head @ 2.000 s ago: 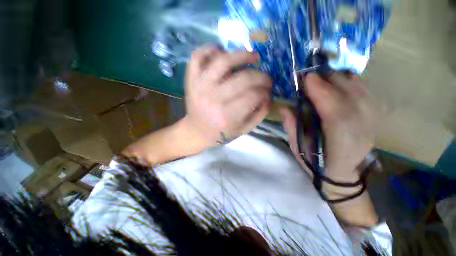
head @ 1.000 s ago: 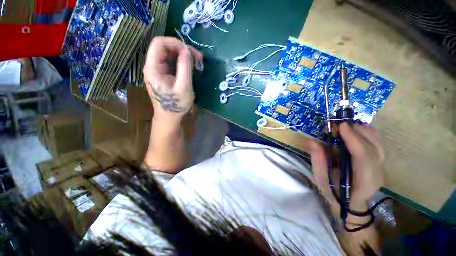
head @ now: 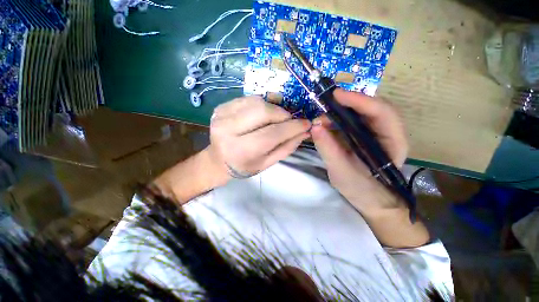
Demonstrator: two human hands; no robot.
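Note:
My right hand (head: 369,150) holds the black soldering iron (head: 360,133), its metal tip pointing up and left over the blue circuit board (head: 369,56). A thin curved metal tube (head: 298,76) runs beside the iron barrel. My left hand (head: 254,133) has its fingertips closed together, meeting my right thumb and finger just below the board's near edge. Something tiny is between the fingertips, probably lead wires, too small to tell. Several white discs (head: 195,99) lie left of the board, their white leads running to its left edge.
Stacked blue boards (head: 44,76) stand upright at the left. More loose discs (head: 119,20) lie on the green mat (head: 153,76) at the top left. The tan work board (head: 449,100) lies under and right of the circuit board. Cardboard (head: 118,141) is below the mat at the left.
My left hand has moved right from over the mat to meet my right fingertips. The iron now tilts up and left. The whole view has shifted, so the board appears farther left and higher.

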